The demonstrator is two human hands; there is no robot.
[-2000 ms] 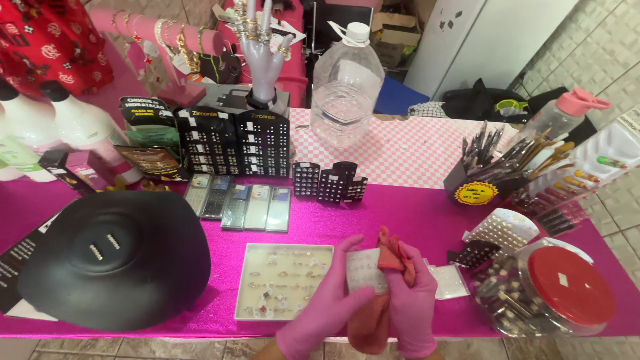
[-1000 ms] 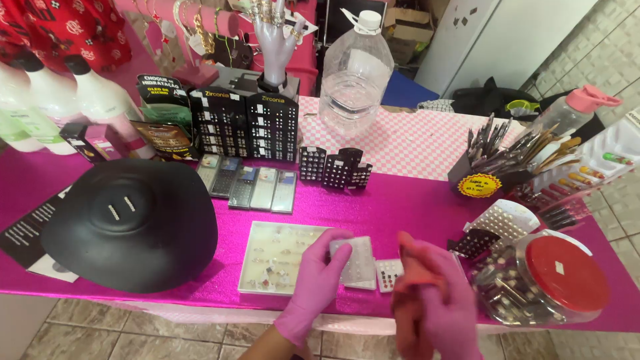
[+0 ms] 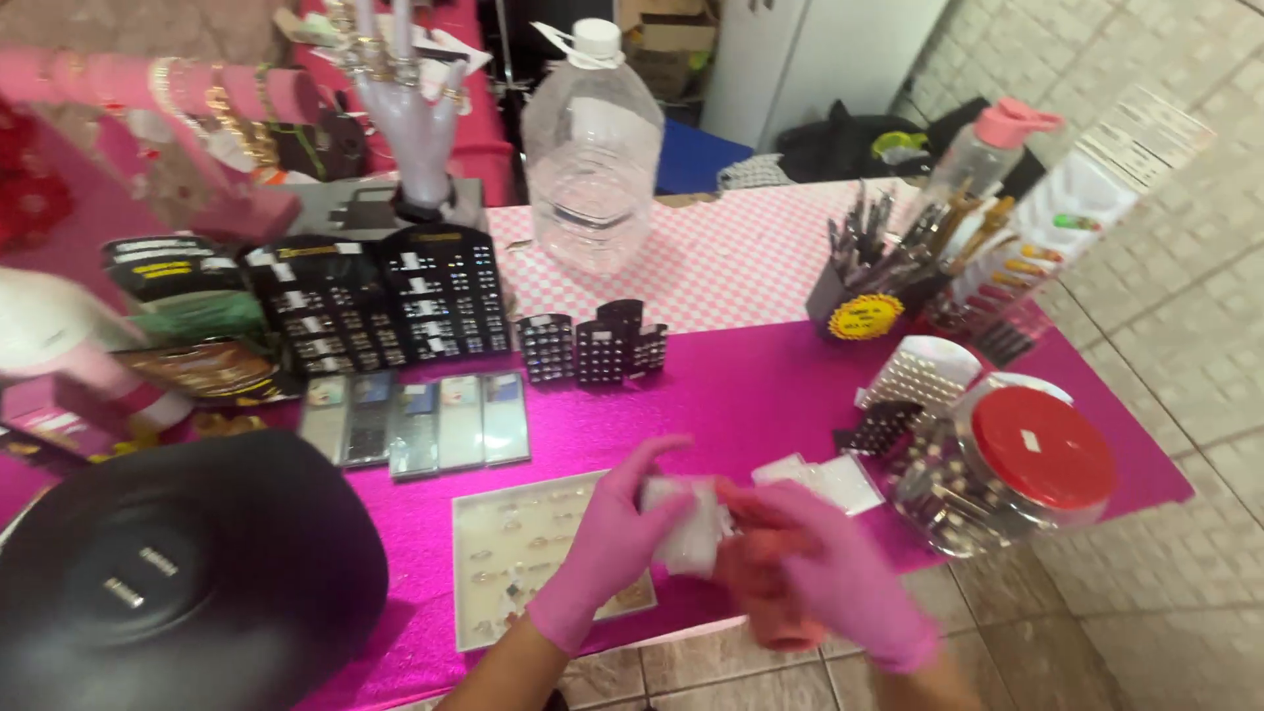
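Note:
Both hands wear pink gloves. My left hand (image 3: 617, 538) holds a small whitish card or case (image 3: 688, 525) between thumb and fingers, above the right part of a white tray of rings (image 3: 481, 630). My right hand (image 3: 839, 563) is closed on a red cloth (image 3: 765, 583), whose upper edge touches or nearly touches the card; blur hides the exact contact. Small clear and white packets (image 3: 844, 484) lie on the magenta cloth just beyond my right hand.
A black hat-like object (image 3: 247, 553) fills the left front. Earring display cards (image 3: 444, 291) and small black stands (image 3: 599, 351) are behind the tray. A large plastic bottle (image 3: 595, 148), a pen holder (image 3: 829, 301) and a red-lidded jar (image 3: 1044, 446) stand farther back and right.
The red cloth and the held card, apart one second ago, are together again. The right hand has moved left toward the left hand. The view has shifted closer.

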